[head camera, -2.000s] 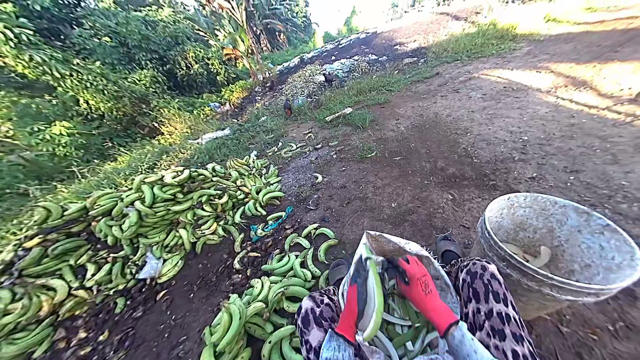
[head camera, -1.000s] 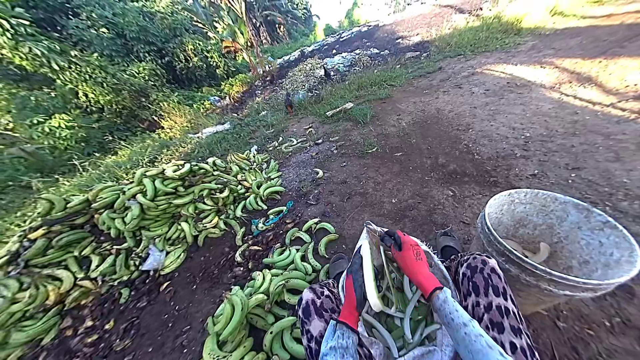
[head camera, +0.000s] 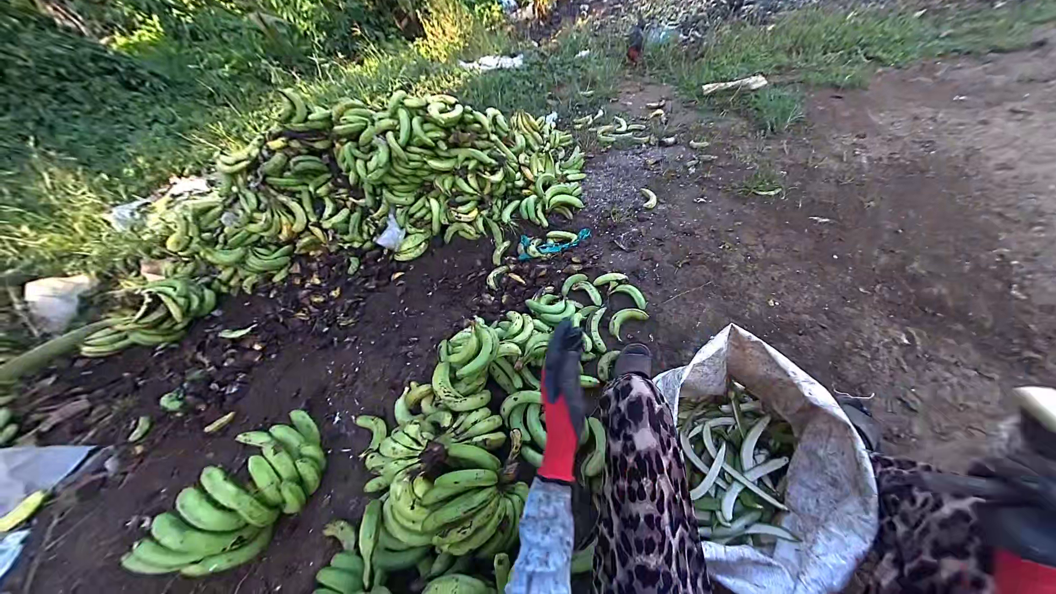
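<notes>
My left hand (head camera: 564, 396), in a red glove with dark coating, is over the near pile of green bananas (head camera: 462, 487), left of my knee; its fingers point forward and whether they touch a banana is not clear. My right hand (head camera: 1019, 495), gloved alike, is blurred at the right edge beside a pale object (head camera: 1038, 406); its grip cannot be made out. Between my legs, in patterned trousers, stands a white woven sack (head camera: 833, 487), its mouth wide, holding long pale and green peels (head camera: 738, 470).
A large heap of green bananas (head camera: 412, 165) lies ahead on the left. A separate banana bunch (head camera: 235, 503) rests on the soil at lower left. A blue strip (head camera: 561, 244), plastic scraps (head camera: 58, 301) and grass edge the dirt.
Both hands have left the sack: the left has moved out over the near bananas, the right away to the right. The pale piece no longer shows between them. The view has swung left and down.
</notes>
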